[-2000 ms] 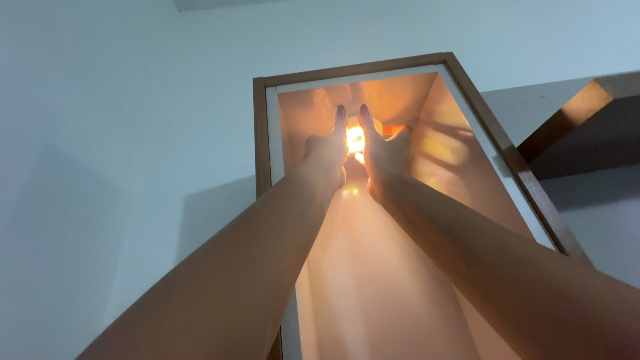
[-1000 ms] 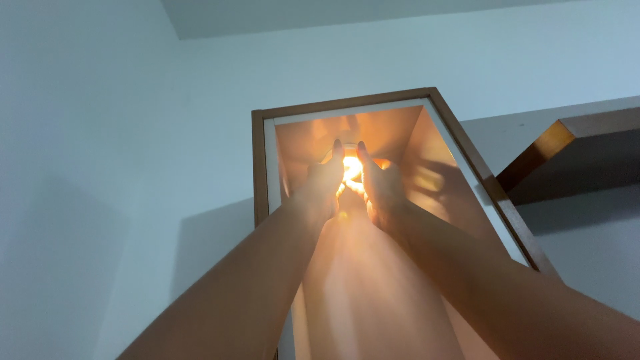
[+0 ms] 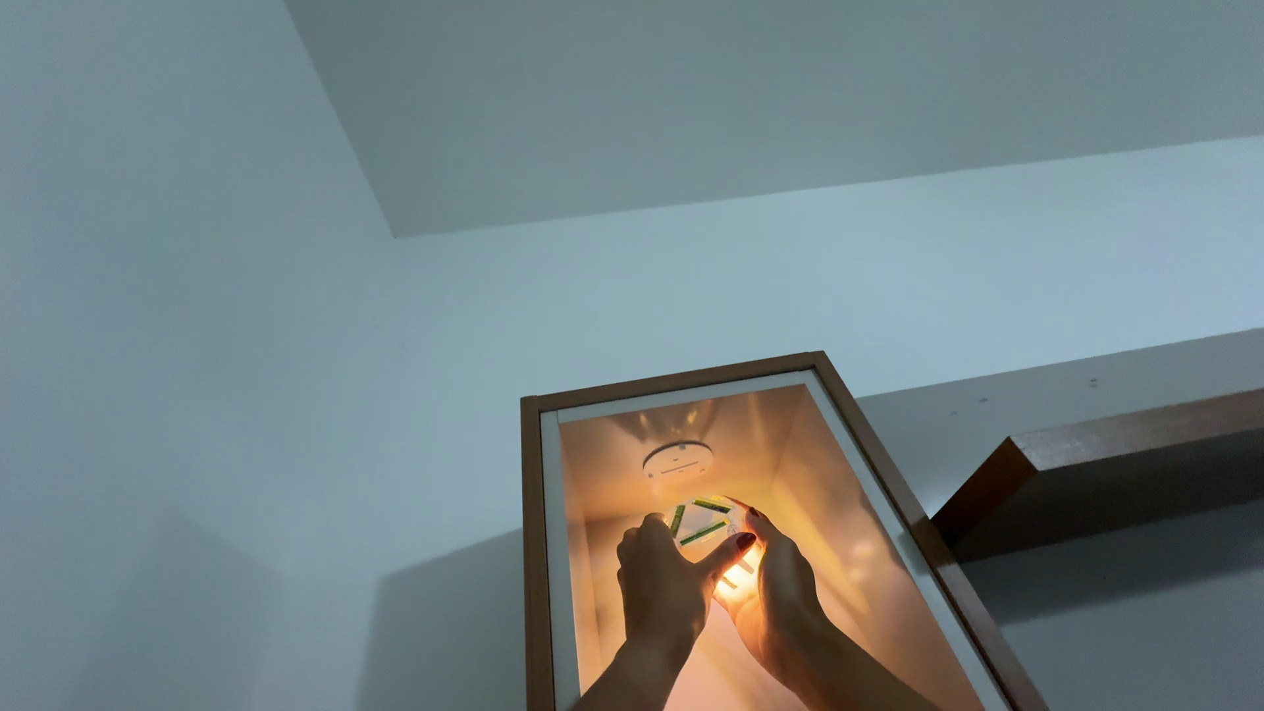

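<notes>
Between my left hand [image 3: 662,588] and my right hand [image 3: 780,583] is a small round battery light [image 3: 703,523], glowing warm yellow, with clear parts and several green-and-dark strips that look like batteries. My fingers curl around its sides and my left thumb crosses its near side. Just above it, a white round mounting plate [image 3: 678,461] is fixed to the inner top of an open-fronted cabinet [image 3: 531,553] with a brown wooden frame. The light is apart from the plate. My palms hide part of the light.
A thick brown wooden shelf [image 3: 1136,444] juts from the wall [image 3: 444,395] at the right of the cabinet. The ceiling [image 3: 741,99] spans the top of the view. The cabinet's side walls stand close around both hands.
My hands have come down from the cabinet's inner top with the light, and the white plate now shows above them. The view has tilted upward.
</notes>
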